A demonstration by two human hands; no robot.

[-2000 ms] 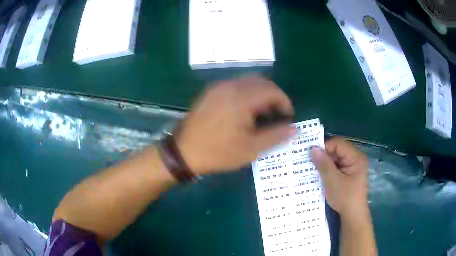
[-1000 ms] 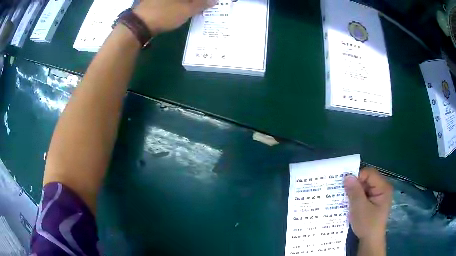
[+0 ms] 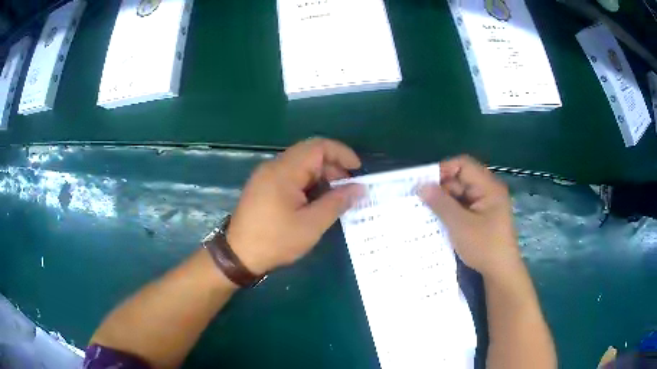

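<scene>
A long white label sheet (image 3: pixel 403 267) with rows of small dark print hangs over the near bench, its lower end cut off by the picture's bottom edge. My left hand (image 3: pixel 288 205), with a brown wristband, pinches the sheet's top left corner. My right hand (image 3: pixel 472 209) holds its top right edge, thumb on the print. Print near the top is blurred. Whether a single label is lifted there I cannot tell.
White printed boxes stand spaced on the dark green belt (image 3: pixel 230 122), one (image 3: pixel 338 50) straight ahead and one (image 3: pixel 508 65) to its right. The worn green bench (image 3: pixel 144 245) lies on the near side. Whitish material (image 3: pixel 36 335) shows at the lower left.
My left hand has come back from the box ahead to the sheet's top left corner. My right hand and the sheet have moved left and up. The boxes have shifted in view.
</scene>
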